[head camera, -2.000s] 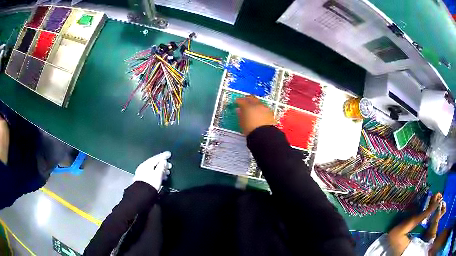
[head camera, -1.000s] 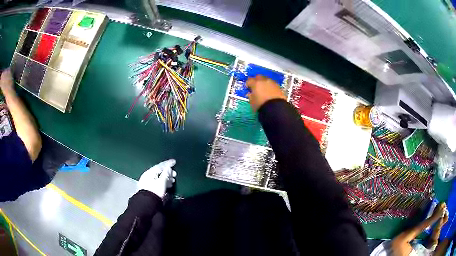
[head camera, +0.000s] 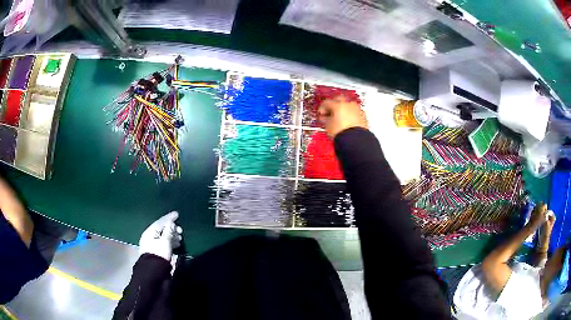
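My right hand (head camera: 344, 117), bare, is over the dark red wires (head camera: 322, 95) in the divided wire tray (head camera: 258, 225). Its fingertips are bent down at these wires; whether they pinch one cannot be told. My left hand (head camera: 161, 236), in a white glove, is at the bench's front edge, left of the tray. Its fingers are drawn together, and what is between them is too small to see. The tray also holds blue wires (head camera: 259, 100), green wires (head camera: 255, 150), red wires (head camera: 322, 155), pale grey-white wires (head camera: 253, 201) and black wires (head camera: 322, 204).
A loose harness pile (head camera: 150, 128) lies left of the tray. Another compartment tray (head camera: 41, 134) is at far left. An amber roll or tub (head camera: 407, 114) and stacked harness rows (head camera: 469, 187) lie right. A person's arm (head camera: 14, 209) shows at left, another person (head camera: 501, 281) at lower right.
My right hand has gone from the green wires to the blue wires, then right to the dark red wires. The view has turned, and my left hand stays near the bench edge.
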